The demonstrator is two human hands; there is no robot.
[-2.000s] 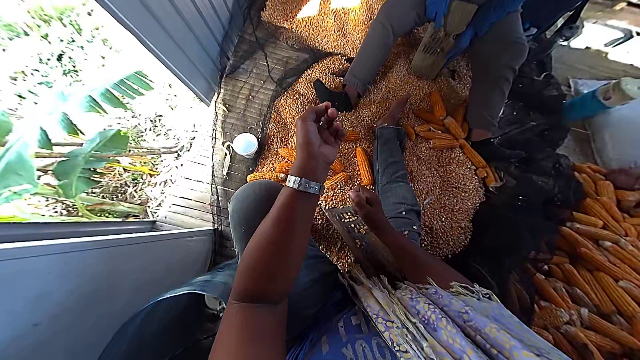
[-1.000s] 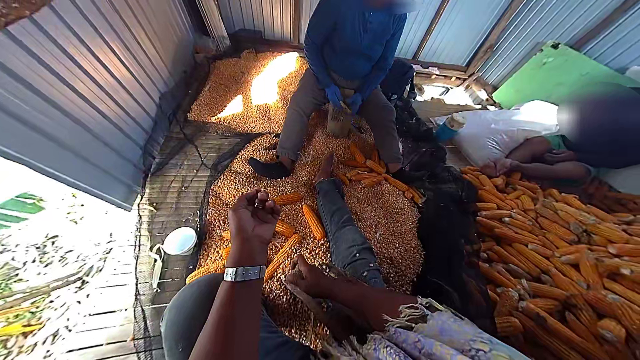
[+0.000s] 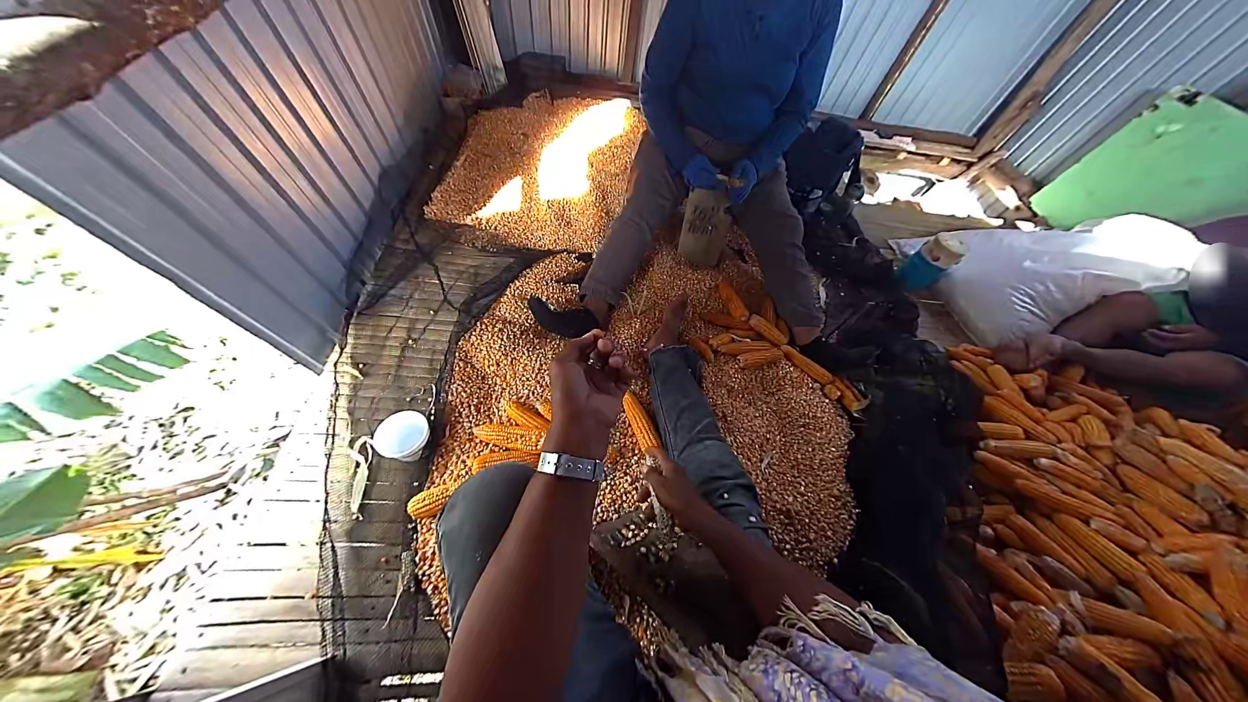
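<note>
My left hand (image 3: 590, 375), palm up with curled fingers and a metal-banded wristwatch (image 3: 570, 466), is raised above the shelled maize kernels (image 3: 790, 429). Whether something small lies in its fingers cannot be told. My right hand (image 3: 673, 490) is low beside my jeans-clad leg, its fingers bent at the lower end of an orange maize cob (image 3: 641, 422); its grip is partly hidden. Just under it, a dark board (image 3: 673, 575) bears loose kernels. Several maize cobs (image 3: 507, 437) lie left of my left wrist, and more cobs (image 3: 765, 336) rest beyond my right foot.
Opposite sits a person (image 3: 746, 78) with blue-gloved hands at an upright block (image 3: 704, 226). Another person (image 3: 1121, 341) is beside a white sack (image 3: 1043, 268). A large cob pile (image 3: 1121, 517) is at right, a white cup (image 3: 401, 435) at left, near a metal wall (image 3: 263, 156).
The view has tilted up and shows more of the room. My right hand has come up to the lower end of the cob, which lay apart from it a second ago.
</note>
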